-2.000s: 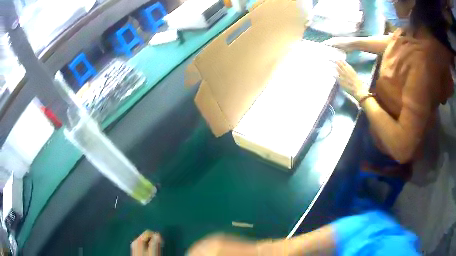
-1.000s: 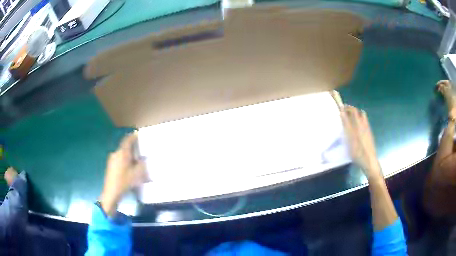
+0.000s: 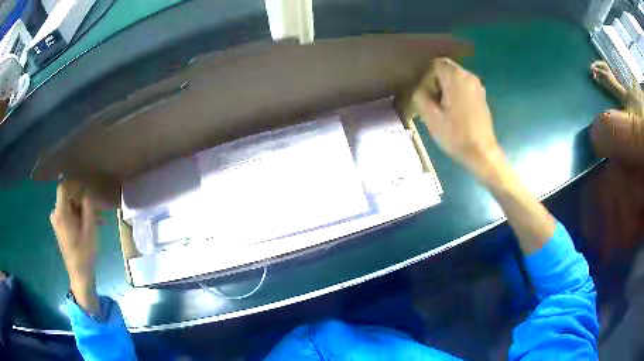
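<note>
A long open product carton (image 3: 282, 254) lies on the green bench in front of me, packed with flat white pieces (image 3: 289, 187). Its brown lid (image 3: 282, 84) stands along the far side, tilted over the contents. A thin white loop (image 3: 236, 292) hangs from the near edge. My left hand (image 3: 74, 229) is at the lid's left end flap, its fingers bent against it; the grip is partly in shadow. My right hand (image 3: 455, 113) is closed on the lid's right end flap, above the carton's right end.
A whitish wrapped post (image 3: 291, 20) stands just behind the lid. A white device (image 3: 60, 28) is on the rear shelf at upper left. At the right edge are a neighbour's hand (image 3: 609, 76) and a white stack (image 3: 625, 46). The bench's pale front edge (image 3: 367, 273) curves before me.
My hands have moved from the carton's ends to the lid's end flaps. The lid has swung up towards me from leaning back. The carton now appears further left in view.
</note>
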